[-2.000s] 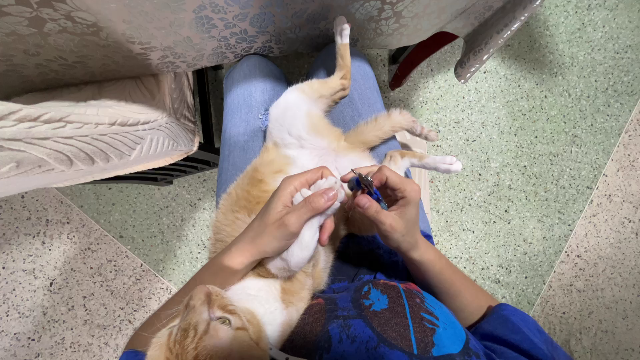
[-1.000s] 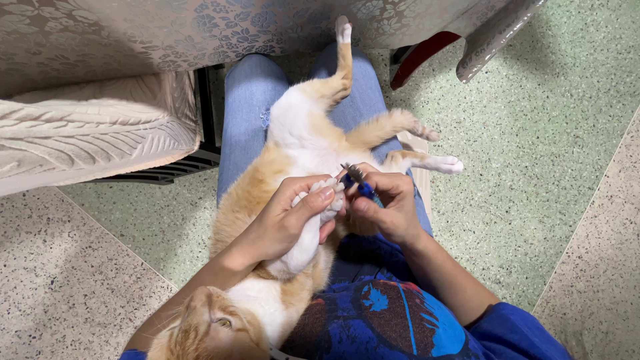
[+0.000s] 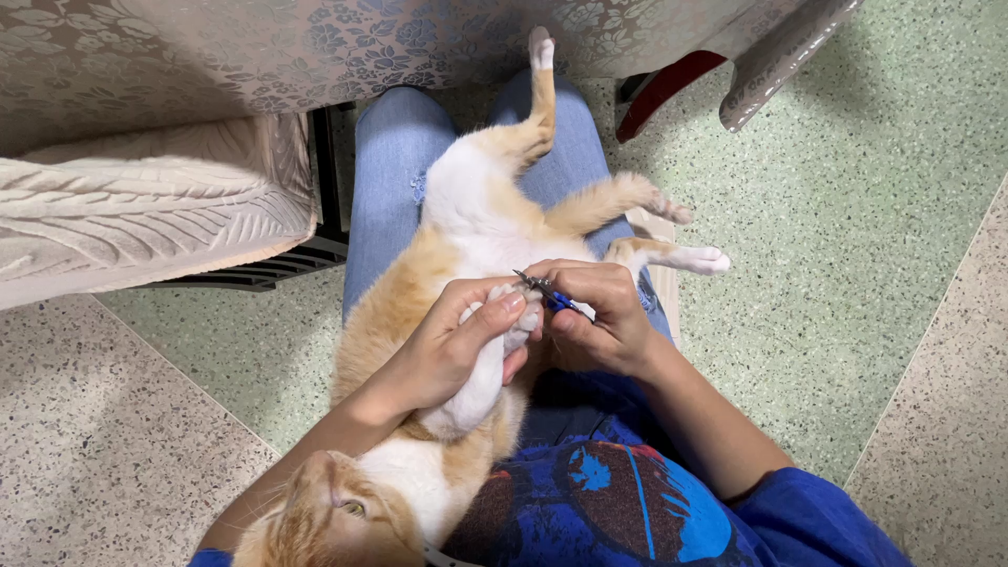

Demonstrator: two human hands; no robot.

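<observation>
An orange and white cat (image 3: 402, 291) lies belly up across my denim-clad lap, its head at the lower left and one hind leg stretched up to the tablecloth. My left hand (image 3: 461, 339) is closed around a white front paw (image 3: 508, 319), with the thumb pressing on it. Small nail clippers (image 3: 551, 295) with metal jaws and blue handles are in my right hand (image 3: 602, 315), between thumb and fingers. Their jaws are right by the toes of the held paw; whether they touch a claw cannot be told.
A table with a shiny floral cloth (image 3: 346, 47) spans the top. At the left stands a chair with a beige quilted cover (image 3: 157, 213). A dark red curved chair part (image 3: 665, 90) shows at the upper right. Below is the speckled green floor (image 3: 827, 236).
The clippers have turned in my right hand, and their jaws now point to the upper left over the paw's toes. My left hand keeps its hold on the paw.
</observation>
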